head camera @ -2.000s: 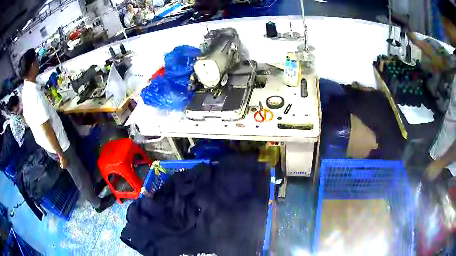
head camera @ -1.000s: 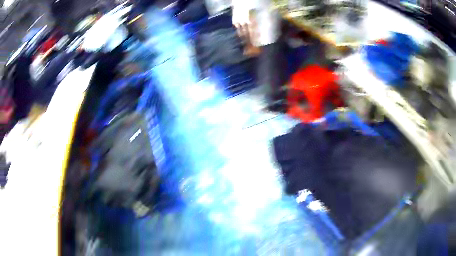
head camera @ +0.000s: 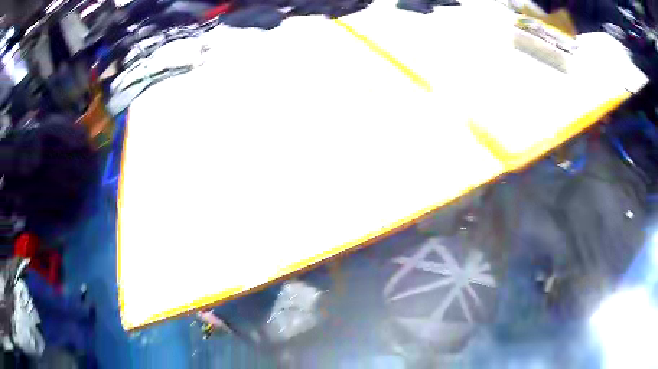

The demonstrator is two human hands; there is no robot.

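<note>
A large white work table [head camera: 288,166] with a yellow edge fills the middle of the view. A yellow strip crosses its top towards the upper middle. A small box-like thing [head camera: 542,45] lies on the table at the upper right. Neither of my hands is in view. The picture is blurred and the table top is overexposed.
A pale thing with crossing spokes, perhaps a fan [head camera: 447,285], stands below the table's near edge. Blurred dark cloth [head camera: 602,209] is at the right. A red thing [head camera: 40,256] is at the far left. Blue floor [head camera: 162,342] shows at the bottom.
The view has swung away from the sewing table, the red stool and the blue crates to the white table, which was at the left edge a second ago.
</note>
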